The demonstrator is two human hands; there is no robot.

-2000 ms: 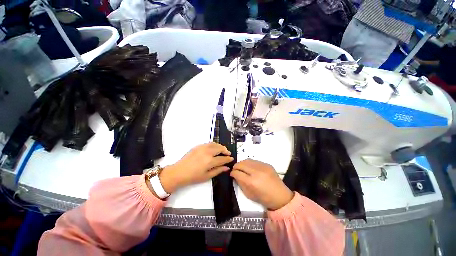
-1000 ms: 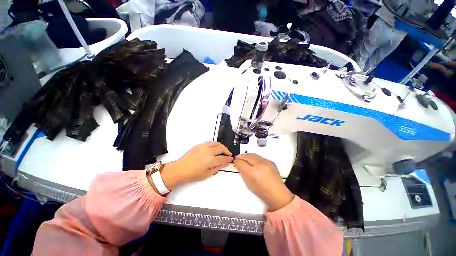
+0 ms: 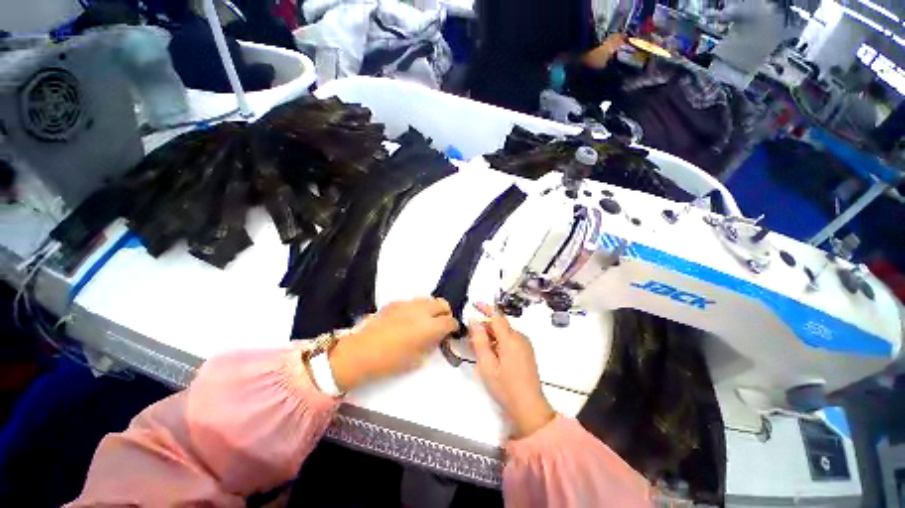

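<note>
A dark cut piece (image 3: 479, 238) lies curved on the table left of the needle area, its near end at my fingertips. My left hand (image 3: 397, 340) pinches that near end. My right hand (image 3: 506, 362) is beside it, fingertips close to the piece; whether they grip it cannot be told. The presser foot and needle area (image 3: 516, 303) of the white JACK machine (image 3: 675, 288) is just beyond my right fingertips. Both hands are bare.
A fanned piece pile (image 3: 347, 248) lies to the left, with a ruffled bundle (image 3: 228, 179) farther left. A right stack (image 3: 660, 397) lies under the machine arm. A white cloth tub (image 3: 437, 107) stands behind. A person's hand (image 3: 603, 52) shows at the back.
The view has turned, shifting the table in the picture. The strip's long near end no longer hangs toward the table edge; the piece now extends behind the needle area. My fingers stay near its end.
</note>
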